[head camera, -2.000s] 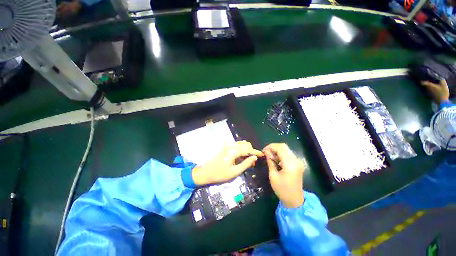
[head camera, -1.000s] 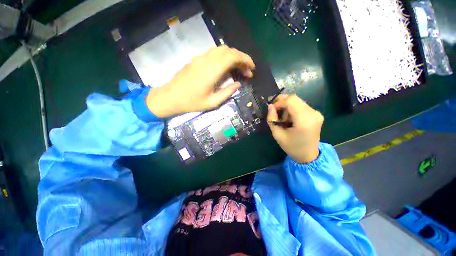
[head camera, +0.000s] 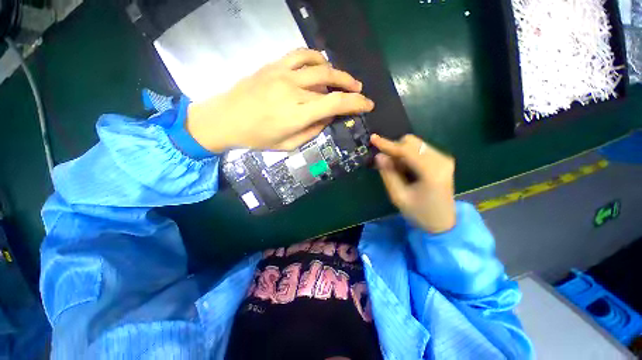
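Note:
The open tablet device (head camera: 225, 42) lies tilted on the bench, its large silver-white plate at the upper left. Its circuit board (head camera: 281, 179), with a bright green patch, runs along the near end. My left hand (head camera: 281, 102) lies palm down across the device, fingers stretched toward its right edge, with nothing visible in it. It hides the middle of the device. My right hand (head camera: 419, 176) is curled at the board's right end, with a fingertip at the device's edge. A small pale spot shows on its fingers; whether it holds tweezers or a part is unclear.
A black parts tray (head camera: 517, 91) of small white pieces stands at the upper right, with shiny plastic bags (head camera: 632, 35) beyond it. A pale cable (head camera: 39, 105) runs down the left. The bench's near edge crosses below the device.
The view has tilted down and closer. My left hand has flattened over the device. My right hand has moved in to the board's right end; the dark, thin item at its fingertips no longer shows.

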